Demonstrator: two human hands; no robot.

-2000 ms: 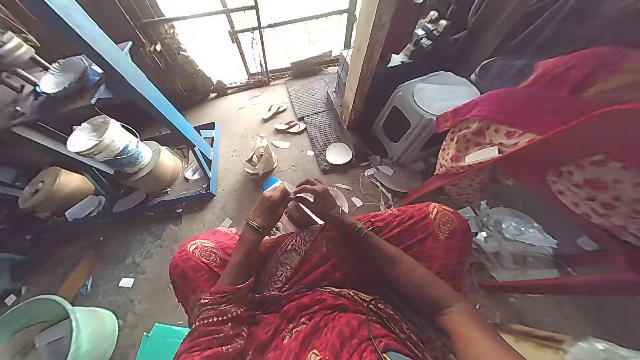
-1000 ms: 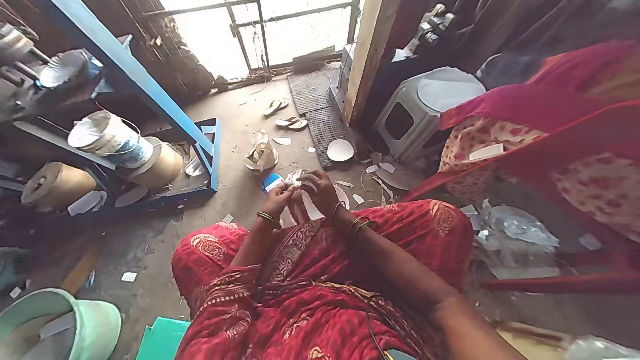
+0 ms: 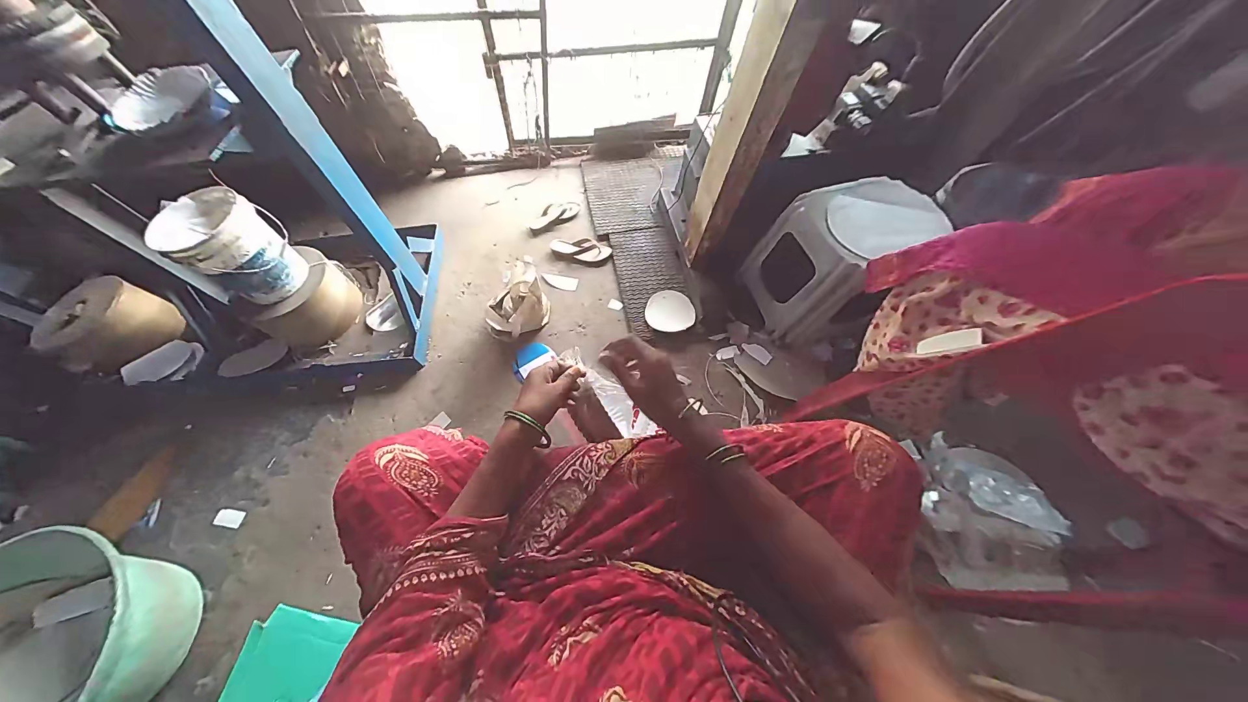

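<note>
Above my lap, my left hand (image 3: pixel 551 385) pinches the gathered top of a clear plastic bag (image 3: pixel 606 392) with something white in it. My right hand (image 3: pixel 643 375) is just to the right of the bag's top, its fingers bent; whether they hold anything fine is too small to tell. A round blue object (image 3: pixel 533 361) with a white part lies on the floor just beyond my left hand. Farther out, a crumpled pale brown bag (image 3: pixel 520 302) stands on the floor.
A blue metal rack (image 3: pixel 426 292) with a white bucket (image 3: pixel 229 239) and large rolls stands left. Sandals (image 3: pixel 582 252), a white round piece (image 3: pixel 670 312) and a white plastic stool (image 3: pixel 838 244) are ahead. A person in patterned cloth (image 3: pixel 936 322) sits right; a green tub (image 3: pixel 156 604) is lower left.
My hands were together at the bag's top one second ago; now my right hand is apart from my left, to the right. More of the clear bag shows between them.
</note>
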